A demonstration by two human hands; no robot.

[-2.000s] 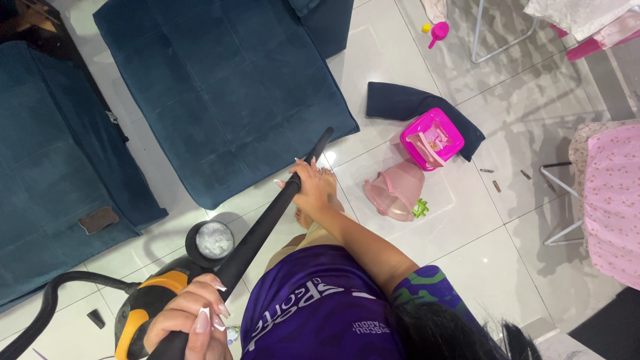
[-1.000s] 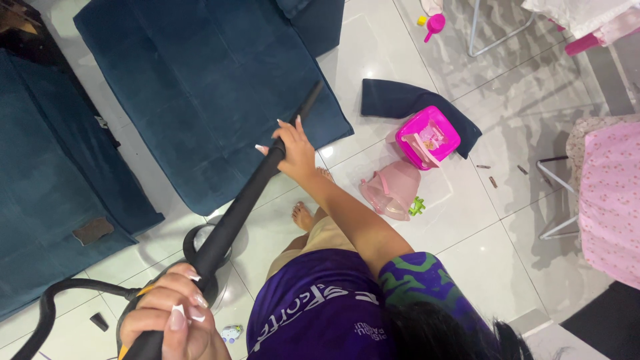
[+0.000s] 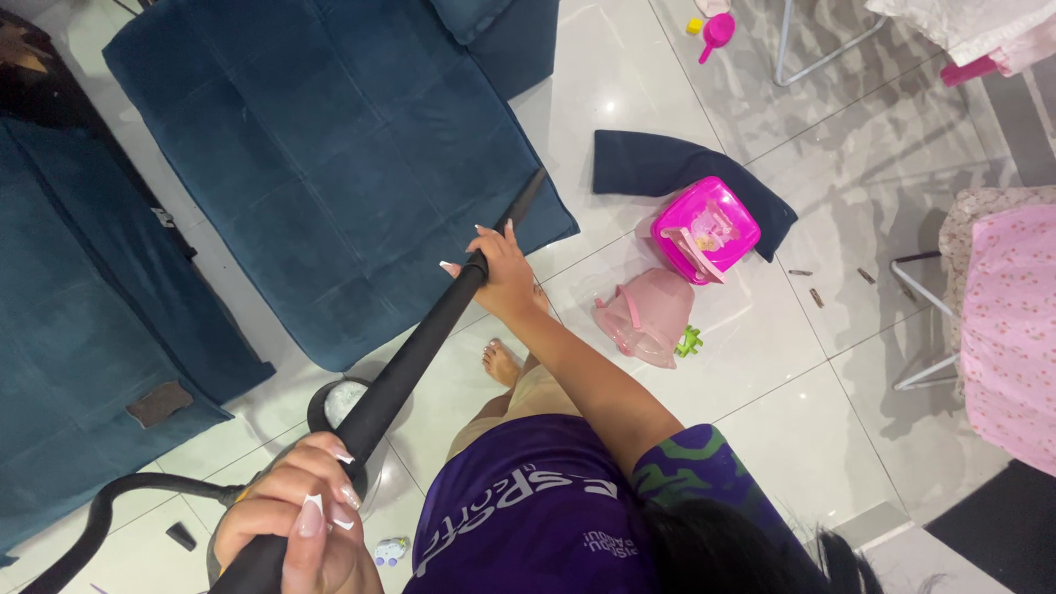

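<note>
My right hand (image 3: 502, 268) is wrapped around the front of a black vacuum cleaner wand (image 3: 408, 375), near the joint with its narrow crevice nozzle (image 3: 524, 198). That nozzle's tip lies over the corner of a dark blue upholstered sofa seat (image 3: 330, 165); whether it touches the fabric cannot be told. At the lower left, my left hand (image 3: 301, 511) grips the rear part of the wand. The yellow and black vacuum cleaner body (image 3: 224, 528) is mostly hidden behind this hand, with a black hose (image 3: 99, 516) curving off to the left.
Right of my feet, a pink toy bin (image 3: 705, 231) partly covers dark folded fabric (image 3: 643, 161), beside a translucent pink container (image 3: 656, 318) and a green toy (image 3: 689, 341). White-legged racks (image 3: 932, 379) with cloths stand at right. Another blue sofa section (image 3: 74, 313) is at left.
Compared with two seconds ago, the nozzle tip lies farther up over the sofa seat, and my right hand has moved with the wand. Both hands have kept their hold.
</note>
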